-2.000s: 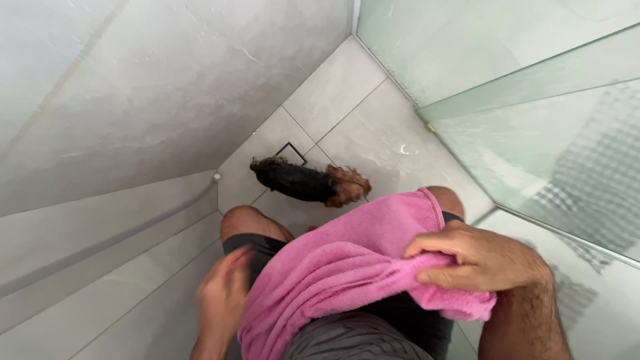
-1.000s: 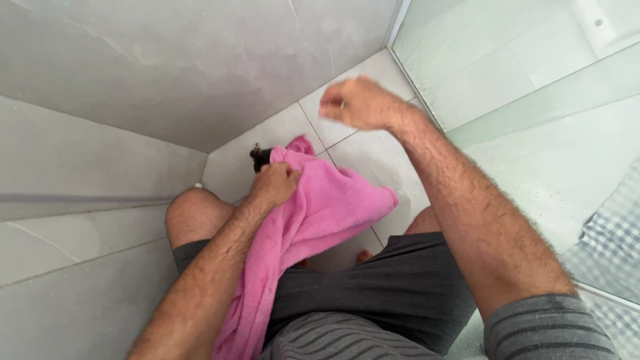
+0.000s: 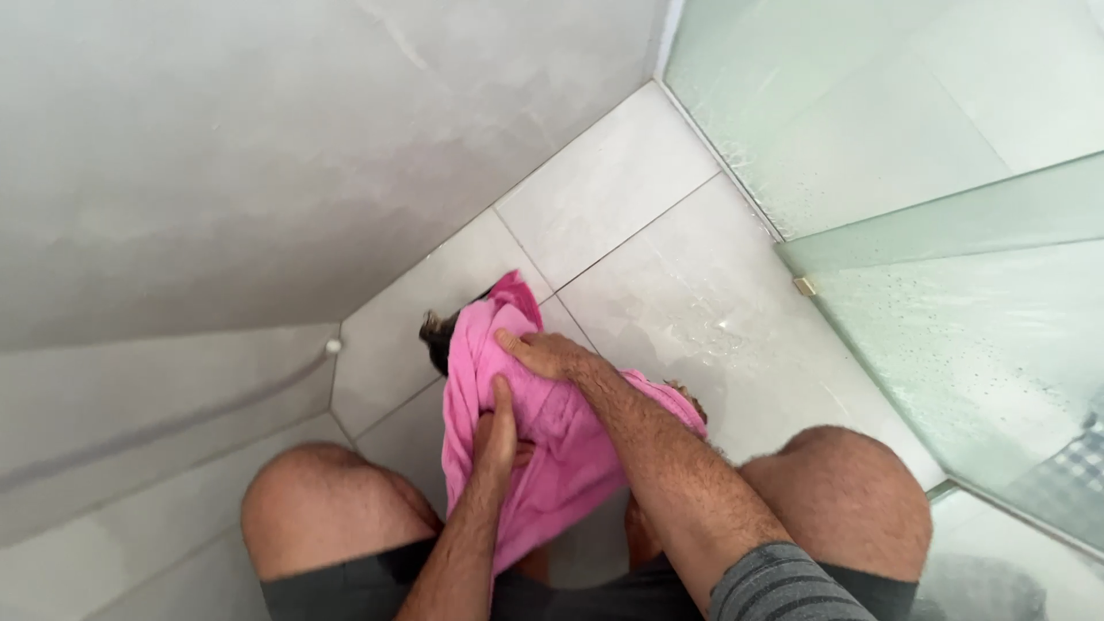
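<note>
A pink towel [image 3: 569,431] is draped over a small dark dog [image 3: 438,338] that stands on the tiled floor between my legs. The dog's dark rear end shows at the towel's left edge, and a bit of brown fur at its right edge; the rest is covered. My left hand [image 3: 498,435] presses the towel against the dog's near side, its thumb raised and its fingers partly hidden in the folds. Across the top of the dog, my right hand [image 3: 543,352] lies on the towel with its thumb spread. Both hands hold the covered body between them.
A grey tiled wall [image 3: 259,172] rises behind the dog. Glass shower panels [image 3: 966,319] with a small metal fitting [image 3: 804,285] stand at the right. Water lies on the floor tiles [image 3: 690,319]. At the left a hose or thin pipe [image 3: 216,398] runs along the wall.
The towel, over my lap two seconds ago, now covers the dog, which was bare then. My right hand, raised off the towel one second ago, has come down onto it.
</note>
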